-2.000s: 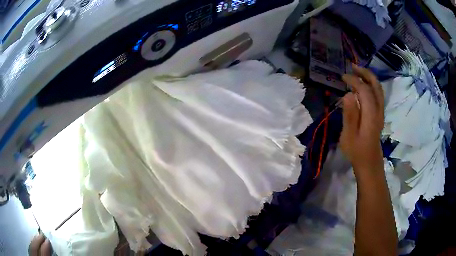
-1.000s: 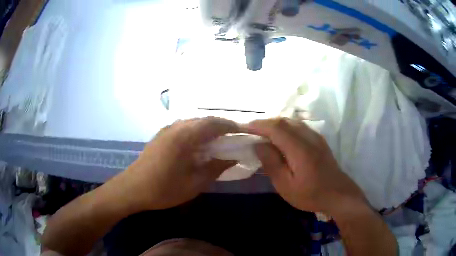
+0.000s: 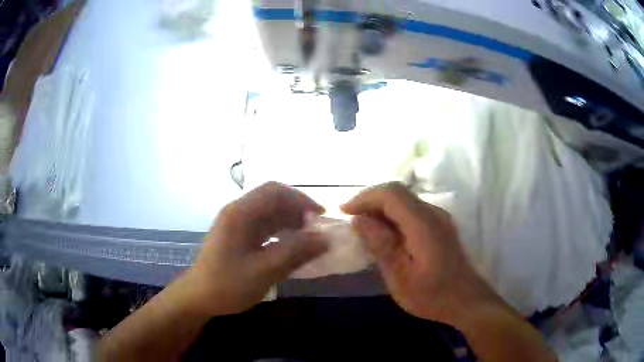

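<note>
A small white fabric piece (image 3: 332, 251) is held between my two hands at the table's front edge, below the machine head. My left hand (image 3: 258, 244) pinches its left side. My right hand (image 3: 409, 247) pinches its right side with thumb and fingers. The piece hangs a little over the grey edge. Glare and the fingers hide its upper edge. The grey ribbed knob (image 3: 344, 107) of the sewing machine is above and beyond the hands. The needle area is too bright to make out.
A large heap of white panels (image 3: 537, 205) lies right of the hands under the machine arm (image 3: 466, 53). Stacked white strips (image 3: 56, 145) lie at far left. The ruler edge (image 3: 106, 249) runs along the front. Cloth bundles lie below the table at left and right.
Two seconds ago my right hand was by the phone at the right; then both hands met at the table edge on the white piece. Since then, the fingertips have shifted on it and the view has tilted slightly.
</note>
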